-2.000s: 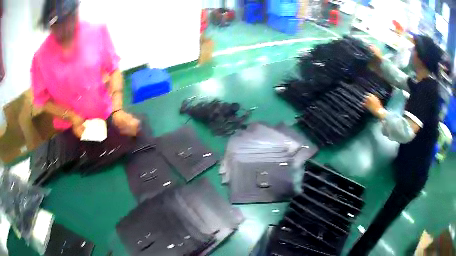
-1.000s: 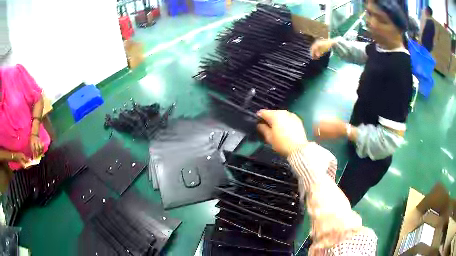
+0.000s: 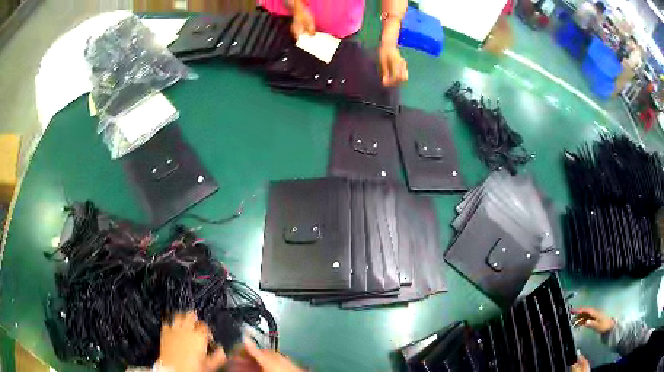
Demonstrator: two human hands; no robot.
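My left hand (image 3: 186, 343) is at the bottom edge, over the near side of the large black cord pile (image 3: 138, 283); whether it grips a cord is blurred. My right hand (image 3: 263, 357) is beside it, cut off by the bottom edge and blurred; what it holds cannot be told. The pile is tangled, with reddish bits and loose ends. A fanned stack of black panels (image 3: 304, 236) lies right of the pile, the top panel showing a small loop and silver dots. A single black panel (image 3: 169, 174) lies beyond the pile.
A pink-clothed person's hand (image 3: 393, 65) is at the far side near dark panels. Another person's hand (image 3: 595, 320) is at lower right by ridged panels (image 3: 520, 330). A greyer fanned stack (image 3: 502, 243), a smaller cord bundle (image 3: 491, 131) and a clear plastic bag (image 3: 131, 65) are on the table.
The view has swung left to the large cord pile. My right hand, earlier extended at the dark stacks on the right, is now low beside my left hand, which has come into view.
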